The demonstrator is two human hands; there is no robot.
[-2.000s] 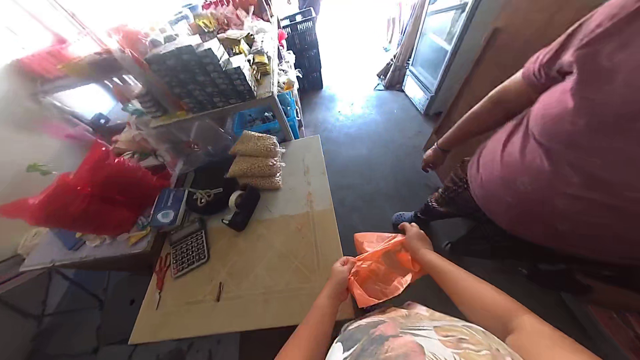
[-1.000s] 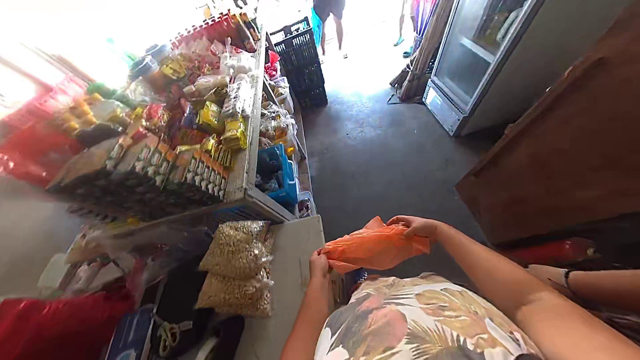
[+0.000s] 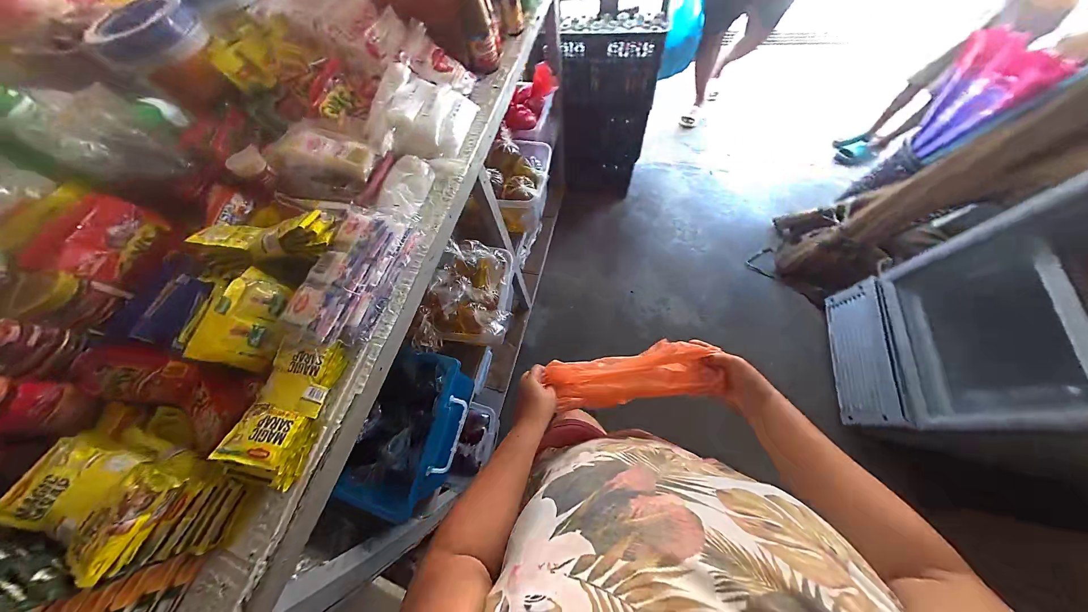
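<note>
An orange plastic bag point(image 3: 633, 376) is stretched sideways in front of my body, above the dark floor. My left hand point(image 3: 537, 395) grips its left end, close to the edge of the shelf unit. At the other end my right hand point(image 3: 733, 374) holds the bunched plastic. The bag looks thin and flat between the hands, and I cannot tell whether anything is inside. Some fingers of both hands are hidden by the plastic.
Left, a display counter point(image 3: 408, 319) bears yellow seasoning packets point(image 3: 255, 319). Below it are a blue plastic bin point(image 3: 438, 433) and clear tubs point(image 3: 476, 293). Ahead stands a black crate stack point(image 3: 605, 102). Right are a glass-door refrigerator point(image 3: 977, 331) and a folded umbrella point(image 3: 977, 93). People's legs point(image 3: 722, 51) show at the doorway.
The view has moved forward past the table toward the doorway. The orange bag, wider open two seconds ago, is now pulled into a narrow strip between both hands. The co-worker is out of view.
</note>
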